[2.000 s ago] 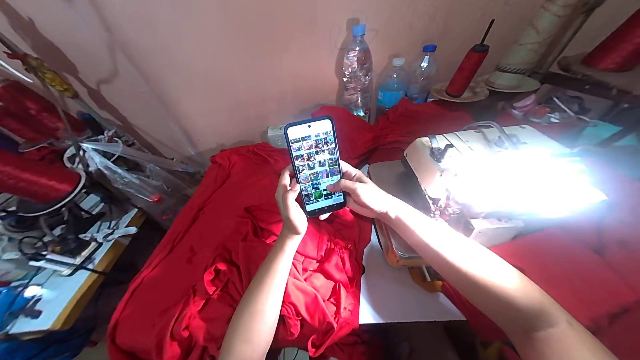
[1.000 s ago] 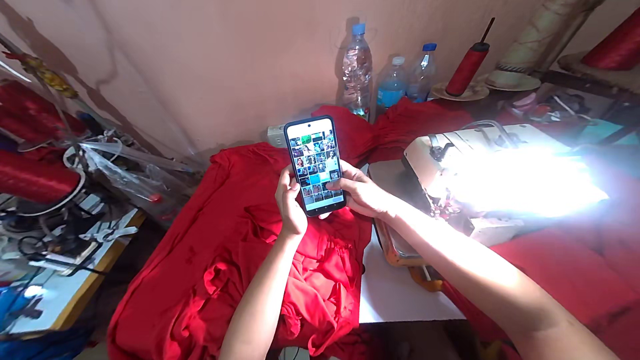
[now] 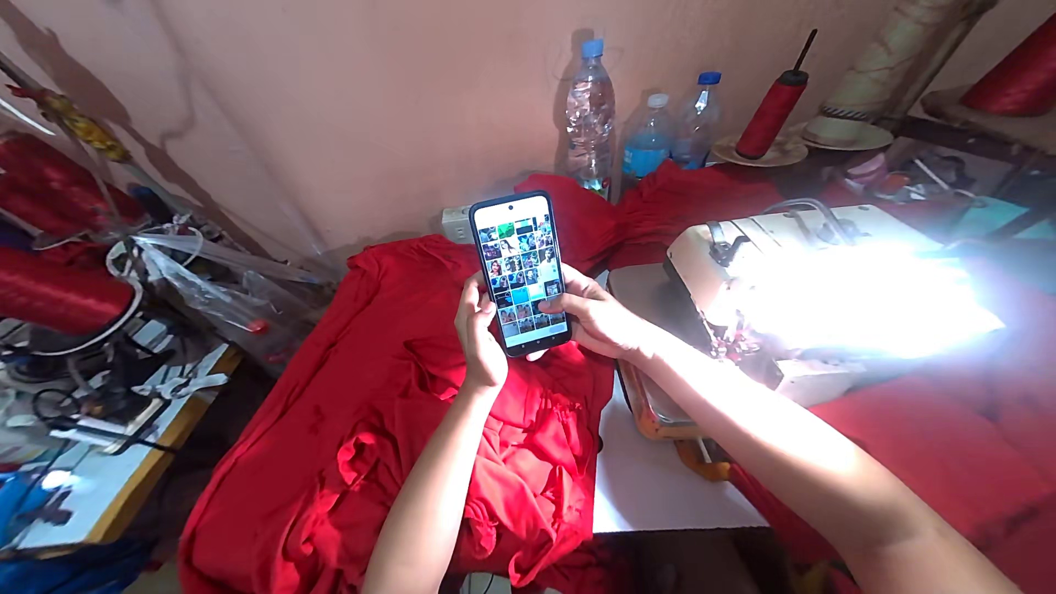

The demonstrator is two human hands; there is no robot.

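Observation:
A smartphone (image 3: 522,276) in a dark case is held upright between both hands, its screen filled with a grid of small pictures. My left hand (image 3: 481,334) grips its left edge. Around the lower right edge is my right hand (image 3: 598,318), the thumb over the lower part of the screen. Red fabric (image 3: 388,371) lies bunched and draped over the table beneath the phone. Close to my right forearm stands a cream sewing machine (image 3: 701,264), much of it hidden by bright glare.
Plastic bottles (image 3: 590,115) stand along the wall, near a red thread cone (image 3: 771,115). Large red spools (image 3: 62,289) and a second table (image 3: 157,445) are at the left. More red fabric (image 3: 932,437) lies at the right. A white tabletop (image 3: 652,487) shows before the machine.
The pictures on the phone's screen have shifted. Both hands keep their hold on the phone in about the same place.

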